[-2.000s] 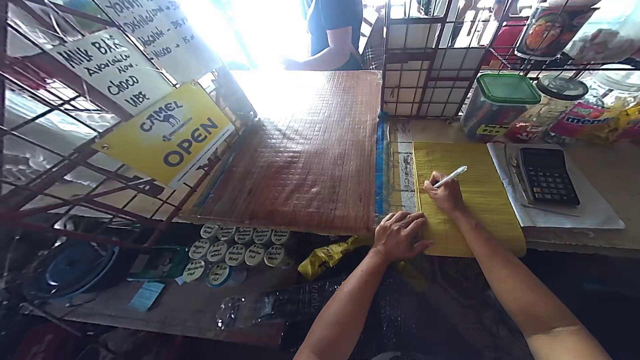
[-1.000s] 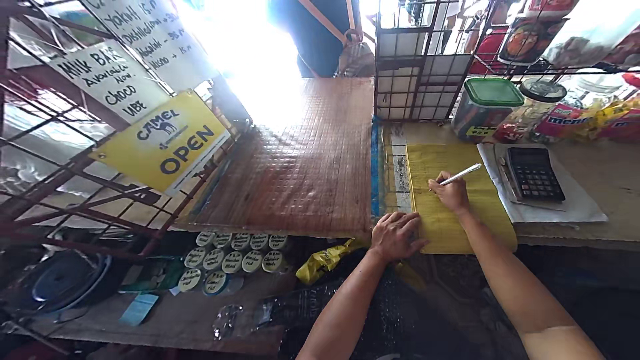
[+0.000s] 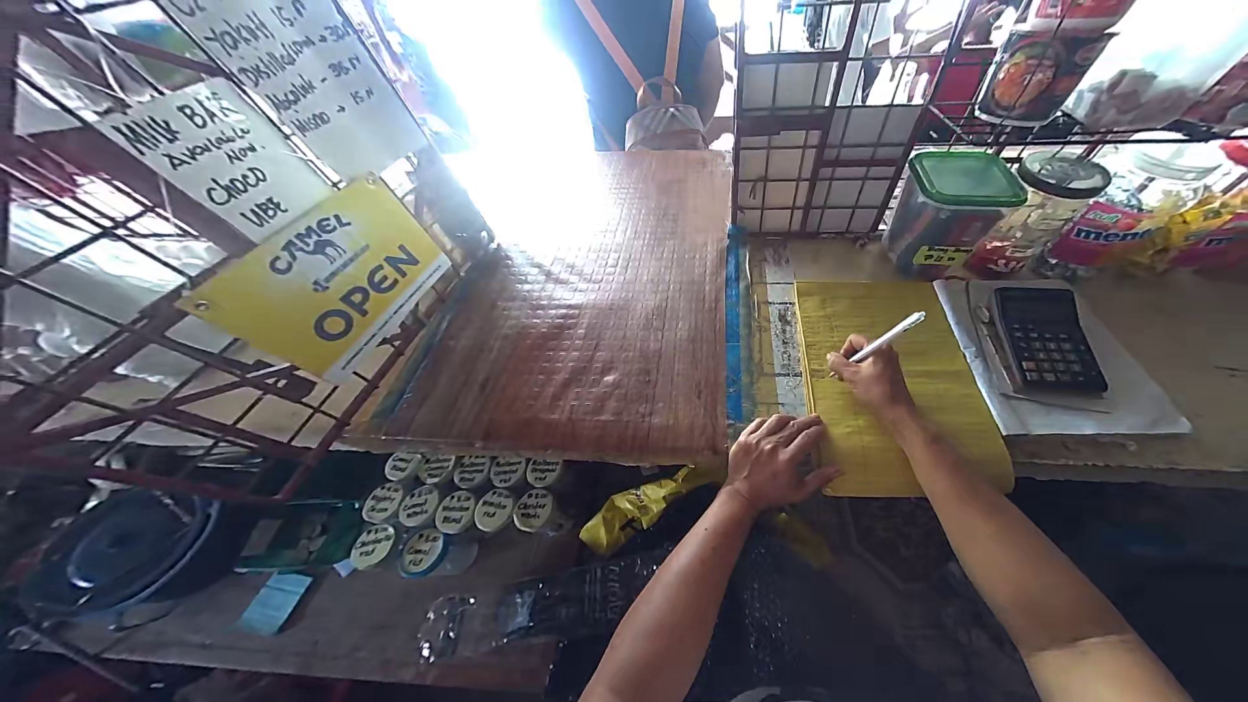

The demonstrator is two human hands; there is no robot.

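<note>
My right hand holds a white pen, its tip down on a yellow paper pad near the pad's left side. My left hand lies palm down at the pad's lower left edge and the counter's front edge, fingers somewhat spread, gripping nothing. Right of the pad, a black calculator rests on white papers. A brown woven-pattern counter covering with blue tape along its side lies left of the pad.
A metal grille rises behind. A green-lidded container, jars and candy packs stand at the back right. A yellow sign hangs at left. Several round-lidded tubs and a yellow plastic bag sit below. A person stands across the counter.
Two seconds ago the person across the counter showed at the opening with a bare arm; now a bag with orange straps shows there. My hands stay at the pad, pen still in my right hand.
</note>
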